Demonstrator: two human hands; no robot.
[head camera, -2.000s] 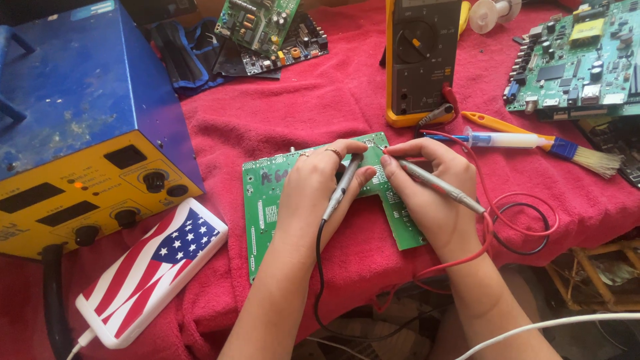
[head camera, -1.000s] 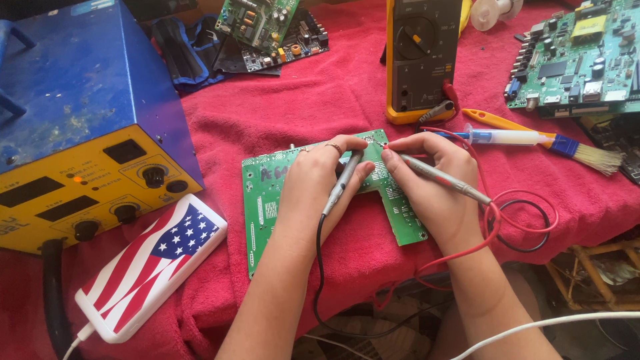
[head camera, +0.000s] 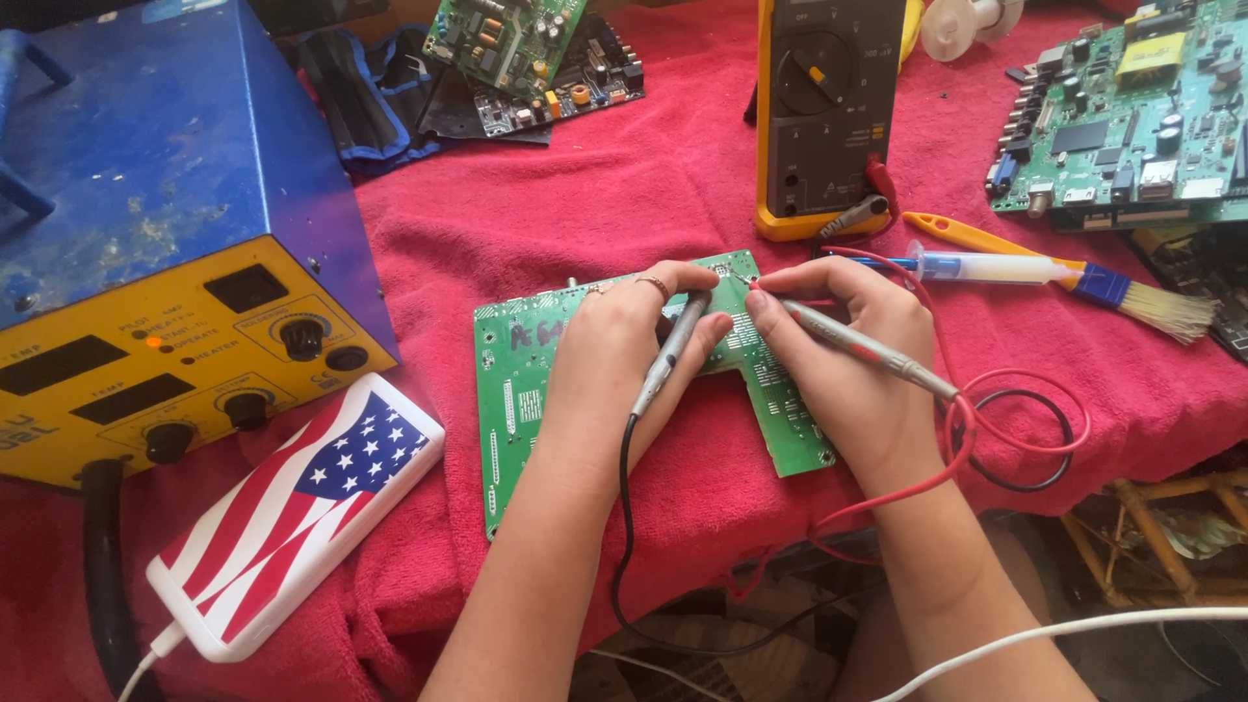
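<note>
My left hand holds the grey test probe with the black lead; its tip is hidden behind my fingers. In my right hand is the grey and red test probe with the red lead, its tip at the top right part of a green circuit board. The board lies on a red towel, its left part beneath my left hand, and bears handwriting. Both leads belong with a yellow and black multimeter that stands behind the board, its dial turned toward the lower right.
At left are a blue and yellow soldering station and a flag-patterned power bank. A syringe and a brush lie at right. More circuit boards sit at back right and back left, beside a tool pouch.
</note>
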